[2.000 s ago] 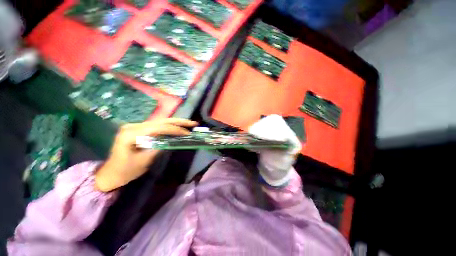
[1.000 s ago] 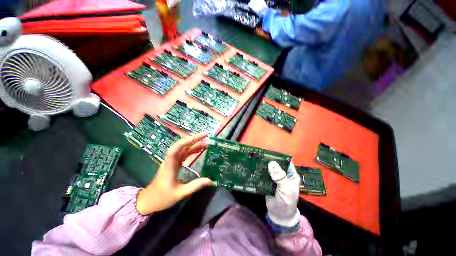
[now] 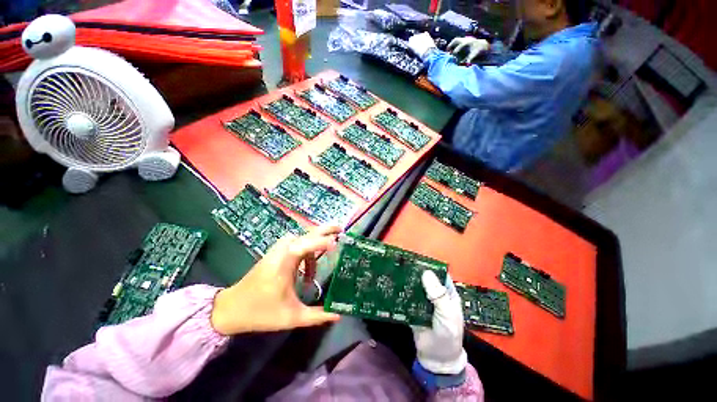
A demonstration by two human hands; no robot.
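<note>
A green circuit board [image 3: 384,284] is held up in front of me, its flat face with few parts turned to my view. My bare left hand [image 3: 271,286] grips its left edge between thumb and fingers. My gloved right hand [image 3: 442,322] grips its right end, thumb on the face; its other fingers are hidden behind the board. Several boards lie in rows on the red sheet [image 3: 206,157]. Several more lie on the red inside of the black tray [image 3: 612,294]. One board [image 3: 153,271] lies on the black mat at left.
A white desk fan [image 3: 86,118] stands at far left, near a stack of red sheets [image 3: 157,43]. A white cord runs along the red sheet's edge. A person in a blue coat [image 3: 519,94] works with gloved hands across the bench. One board overlaps the red sheet's near edge.
The held board went from edge-on to face-on, then tilted slightly, staying in both hands. The view has shifted, showing more of the fan and the other person.
</note>
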